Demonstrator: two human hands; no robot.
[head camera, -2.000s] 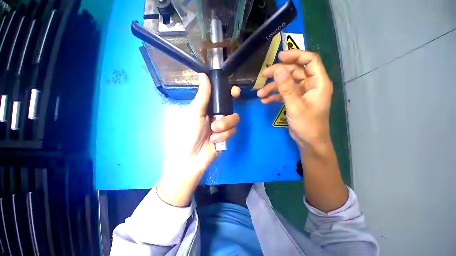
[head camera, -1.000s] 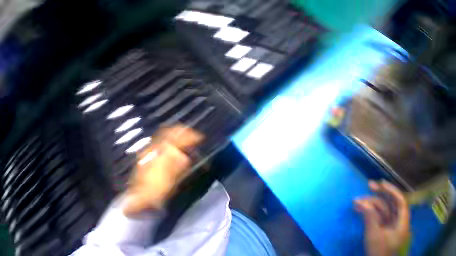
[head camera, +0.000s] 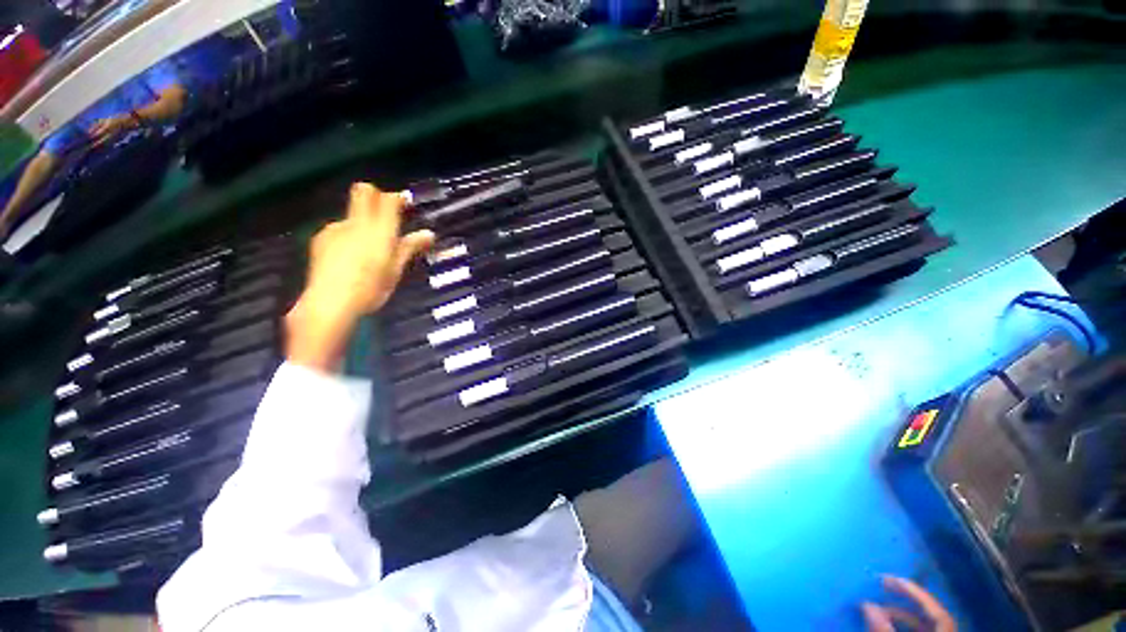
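Note:
Black sticks with silver ends lie in rows in the middle black ribbed tray (head camera: 414, 414). My left hand (head camera: 356, 262) is at the tray's far left part, with its fingertips at the end of a black stick (head camera: 475, 201). That stick lies slightly tilted in the tray; whether my fingers grip it cannot be told. My right hand (head camera: 908, 607) is low at the right, cut off by the bottom edge, over the blue table (head camera: 790, 494). Its visible fingers are apart and hold nothing that I can see.
More trays of sticks stand at the right (head camera: 673, 266) and at the left (head camera: 235, 370) on the green bench (head camera: 988, 161). The machine (head camera: 1025, 457) with a red-green switch (head camera: 919, 427) is at the right. Another person's arm (head camera: 43, 173) shows at upper left.
The view has swung left from the machine to the trays. My left hand has left the machine and reached over the middle tray. My right hand is now at the bottom edge.

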